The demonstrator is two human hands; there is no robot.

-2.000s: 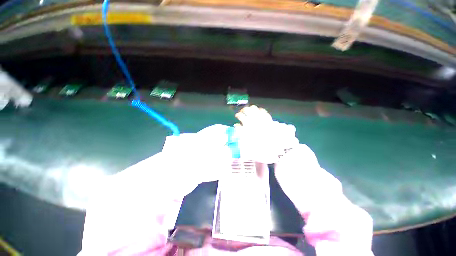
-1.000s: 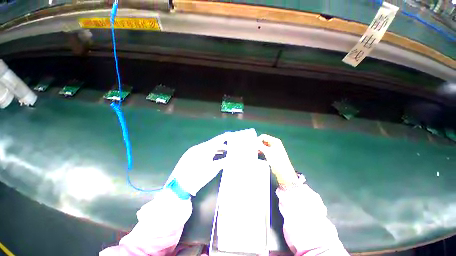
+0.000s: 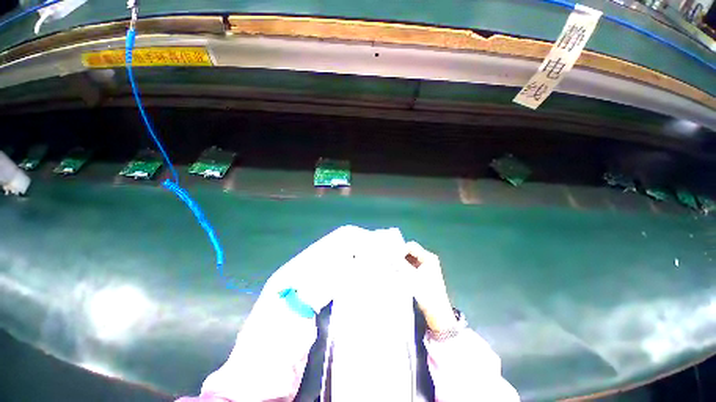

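Observation:
My left hand is overexposed white and closed around the top of a long white sheet-like piece that hangs down toward me. A bright blue strap is on my left wrist. My right hand is against the right side of the white piece, fingers bent; glare hides whether its fingertips pinch anything. A dark beaded band is on my right wrist. A green circuit board lies on the dark strip beyond my hands.
More green boards lie along the strip on both sides. A blue coiled cord hangs from the rail to my left wrist. A white tag hangs at the upper right. Another person's sleeve or hand shows at the left edge.
My hands have moved apart from their crossed pose and sit lower in view. The boards, tag and rail appear shifted left since one second ago. The right hand stays beside the white piece.

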